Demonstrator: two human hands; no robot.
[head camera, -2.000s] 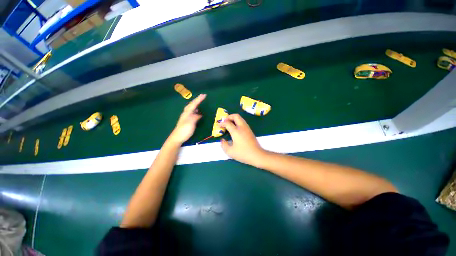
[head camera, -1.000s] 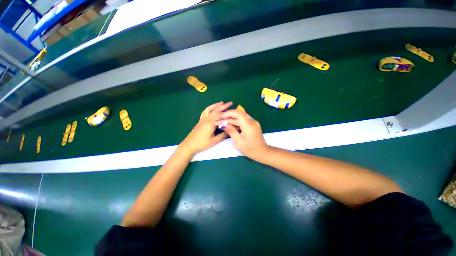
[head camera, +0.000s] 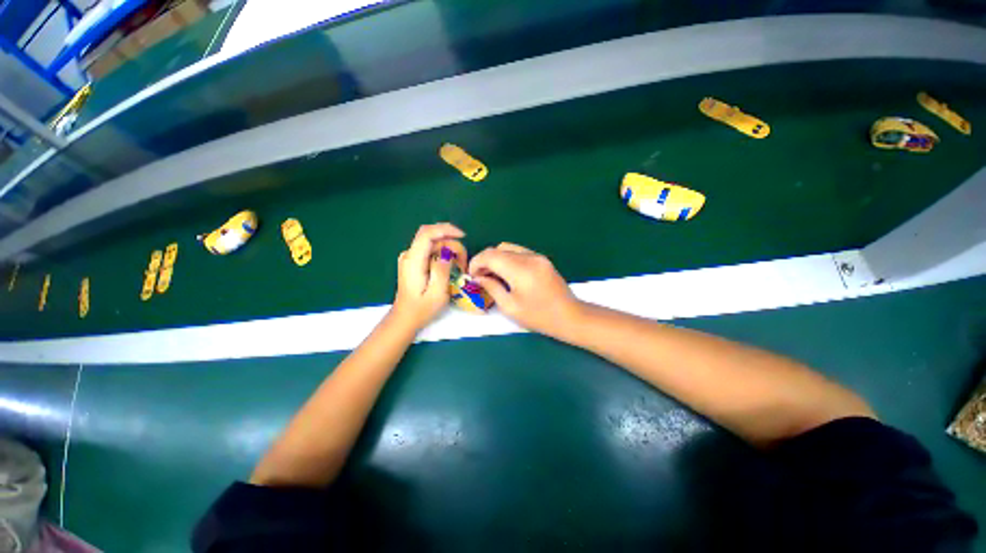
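Note:
My left hand (head camera: 427, 275) and my right hand (head camera: 522, 285) meet above the white rail (head camera: 643, 298). Between them they hold a yellow toy car body shell (head camera: 467, 300), its hollow side partly showing blue, red and purple contents. My left fingers curl round its left side; my right thumb and fingertips are at its right edge. The fingers hide most of the shell, and the small parts inside are too blurred to tell apart.
On the green belt (head camera: 562, 162) lie a domed shell (head camera: 662, 198), another at left (head camera: 231, 232), an open one at right (head camera: 904, 134) and several flat strips (head camera: 463, 162). A grey post (head camera: 930, 221) stands at right. A bag of tan pieces (head camera: 970, 416) is at the right edge.
The shell was upright by my right hand with a red wire showing; now both hands hold it, contents showing. My left hand has closed in on it. The pieces beyond my hands have shifted right.

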